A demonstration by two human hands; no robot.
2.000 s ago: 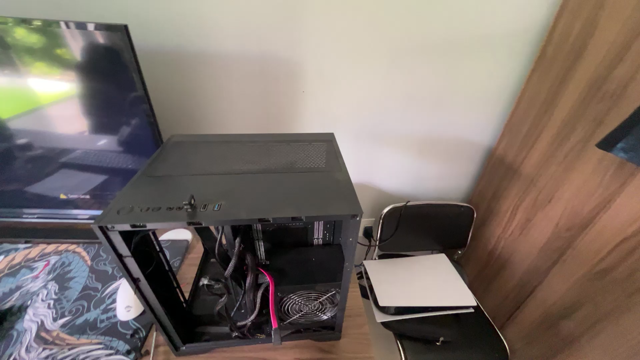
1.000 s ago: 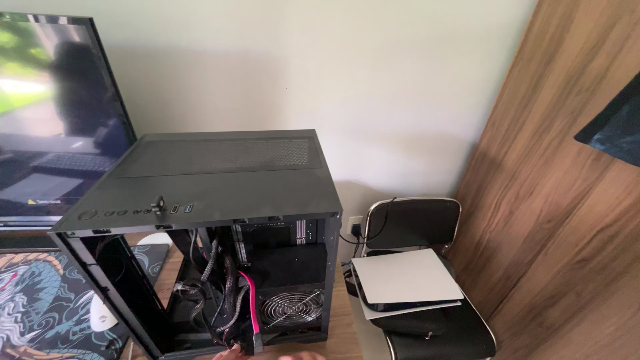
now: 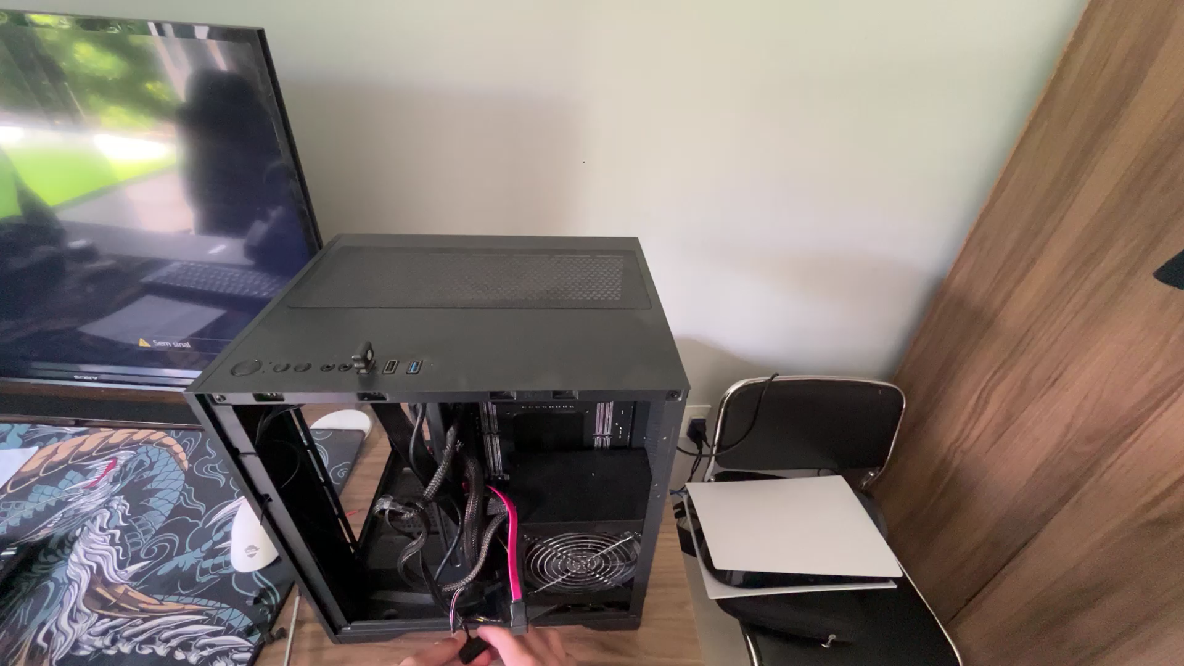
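An open-sided black computer case [image 3: 499,342] stands on a wooden desk. My left hand [image 3: 437,651] and my right hand [image 3: 518,646] are close together at the bottom edge of the view, just in front of the case's lower edge. Between their fingertips is a small black cable connector [image 3: 473,647]; both hands seem to touch it. A red SATA cable [image 3: 513,546] hangs down inside the case, its black plug beside my right hand. Braided black cables [image 3: 472,509] bunch left of it, and a round wire fan grille [image 3: 583,560] sits at the lower right.
A monitor [image 3: 157,203] stands at the left, behind a dragon-print desk mat [image 3: 120,546] with a white mouse [image 3: 252,536]. Right of the desk, a black chair [image 3: 809,421] holds a white-and-black game console [image 3: 791,527]. A small USB device [image 3: 363,356] stands up from the case top.
Two seconds ago no hand was in view. Fingers showed at the case's lower edge one second ago; now both hands are there with the black connector between them.
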